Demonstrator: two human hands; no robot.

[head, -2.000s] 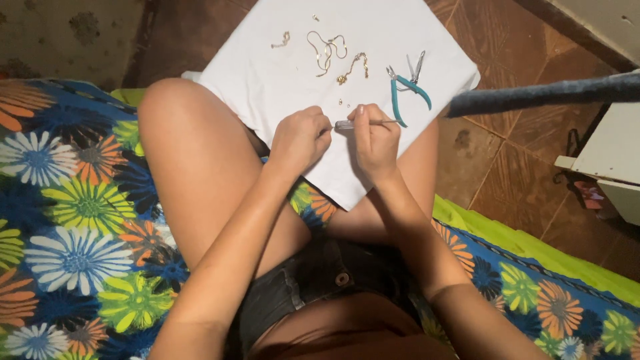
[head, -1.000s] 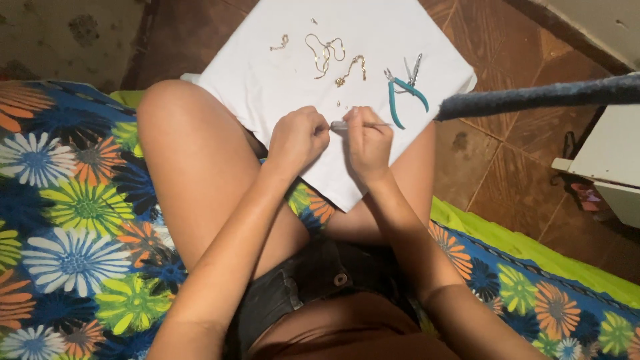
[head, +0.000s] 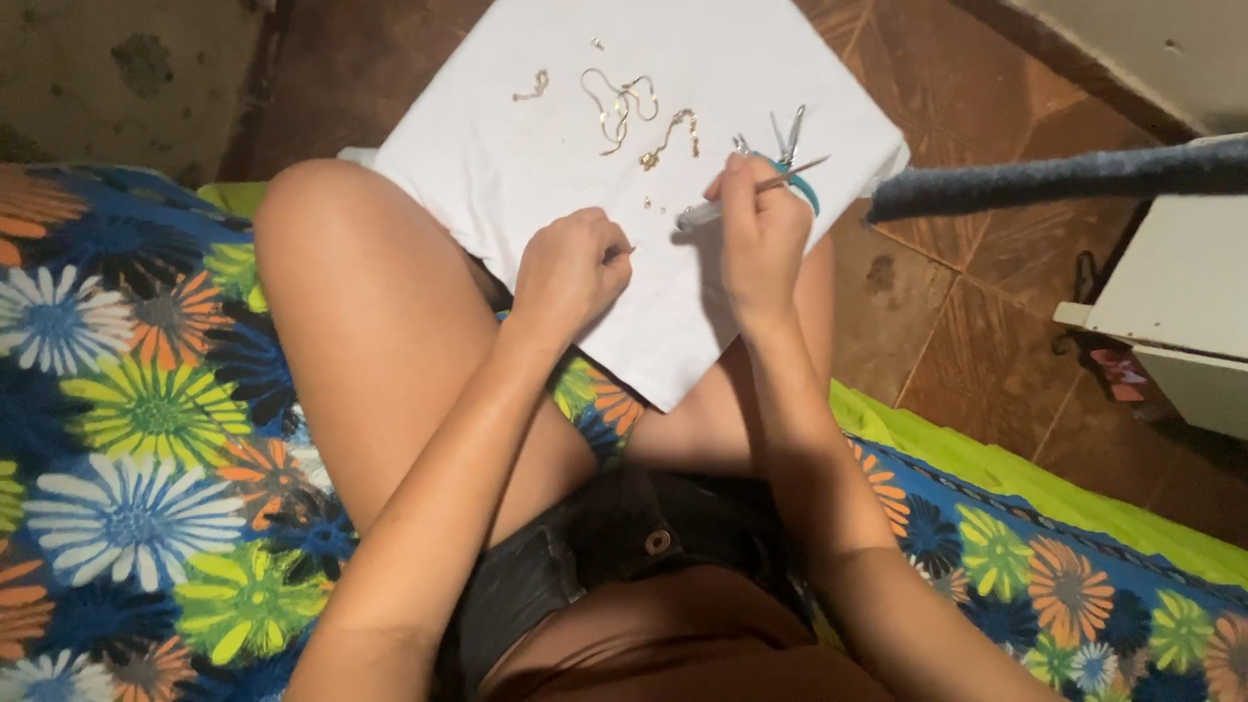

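Observation:
My right hand (head: pixel 765 229) is shut on a slim metal tool (head: pixel 804 168) and a short whitish, translucent object (head: pixel 697 216), whose kinds I cannot tell. The hand is raised beside teal-handled pliers (head: pixel 804 190), partly covering them. My left hand (head: pixel 575 263) rests on the white cloth (head: pixel 663 361), its fingers pinched; a tiny tip shows at them, too small to identify. Ahead on the cloth lie a gold-coloured chain (head: pixel 621 107), a shorter chain with a charm (head: pixel 673 136), a small chain piece (head: pixel 533 88) and tiny metal pieces (head: pixel 647 203).
Another metal tool (head: pixel 798 132) lies by the pliers. A dark fabric-covered bar (head: pixel 1053 180) reaches in from the right above the tiled floor (head: pixel 994 322). A white piece of furniture (head: pixel 1170 283) stands at the right. Flower-patterned fabric (head: pixel 146 409) lies under my legs.
My right hand has moved away from my left, forward and to the right, with the tool in it, and now partly covers the pliers. My left hand has barely moved.

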